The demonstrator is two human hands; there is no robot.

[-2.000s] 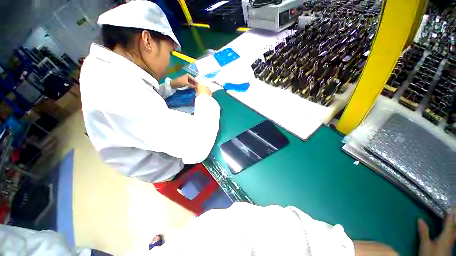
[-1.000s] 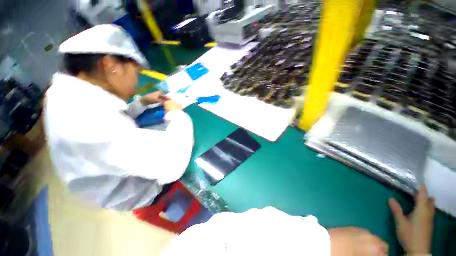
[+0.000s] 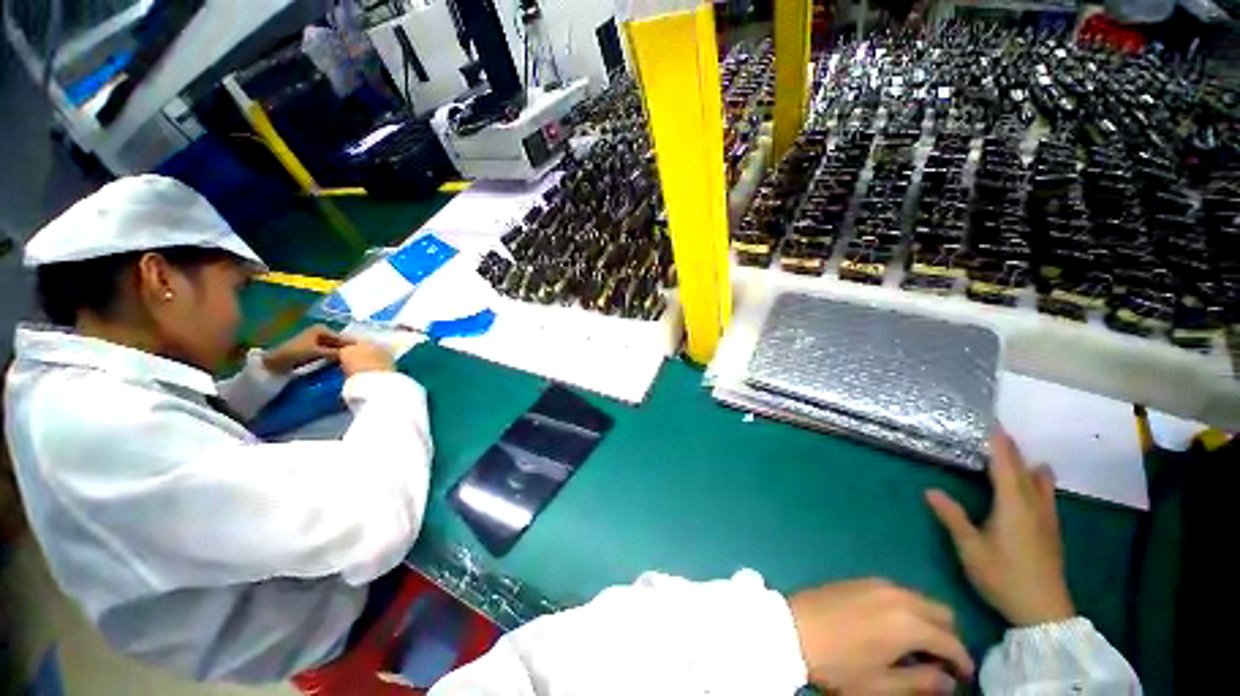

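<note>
The bagged tablets (image 3: 877, 374) lie as a grey, dimpled stack at the back of the green mat (image 3: 694, 503). My right hand (image 3: 1017, 537) is at the stack's front right corner, fingers apart, holding nothing visible; a fingertip is at or very near the edge. My left hand (image 3: 881, 636) is low over the mat, left of my right hand, with curled fingers. Something dark shows under its fingers, but I cannot tell whether it is held. A glossy black slab (image 3: 528, 466), unlit, lies on the mat at left.
White paper (image 3: 1074, 435) lies beside the stack. Behind are dense rows of binder clips (image 3: 938, 204) and a yellow post (image 3: 684, 177). A person in white (image 3: 218, 462) works at left, near blue film (image 3: 462, 324). A red stool or crate (image 3: 394, 639) is below.
The view has swung right, so bench things appear further left. My right hand shows more fully, still by the stack's corner. My left hand is now more visible, its fingers curled.
</note>
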